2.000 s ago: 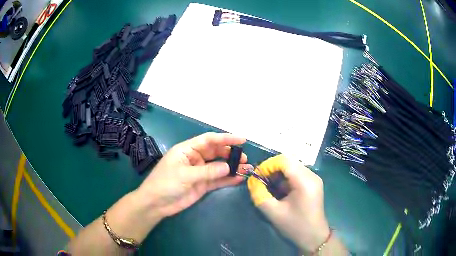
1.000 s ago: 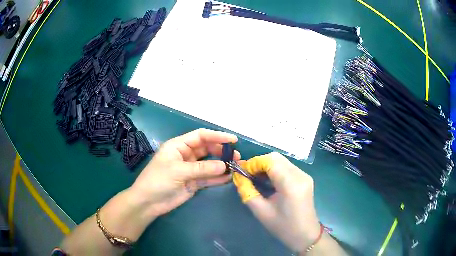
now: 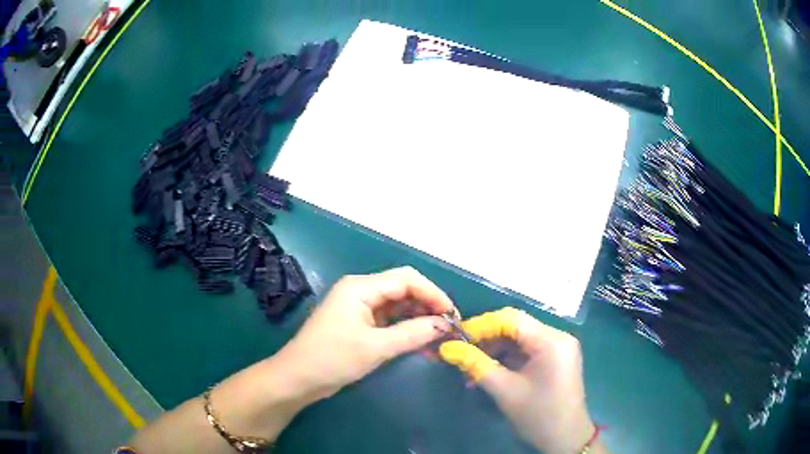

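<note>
My left hand is closed at the fingertips in front of the white sheet; the black connector housing it held earlier is mostly hidden by the fingers. My right hand, with yellow-orange finger cots on thumb and finger, pinches thin wires that run to the left fingertips. The wires' sleeve is hidden in the right hand. Whether a wire tip sits in a cavity cannot be seen.
Loose black housings lie heaped at left. The white sheet lies in the middle, with a sample harness across its top. Stacked sleeved cables lie at right, bare wires towards the sheet. Red-orange scissors lie at upper left.
The left fingers have closed over the housing, which showed plainly before. Both hands remain together at the wires. The whole view has shifted, so the bench things appear lower and further right.
</note>
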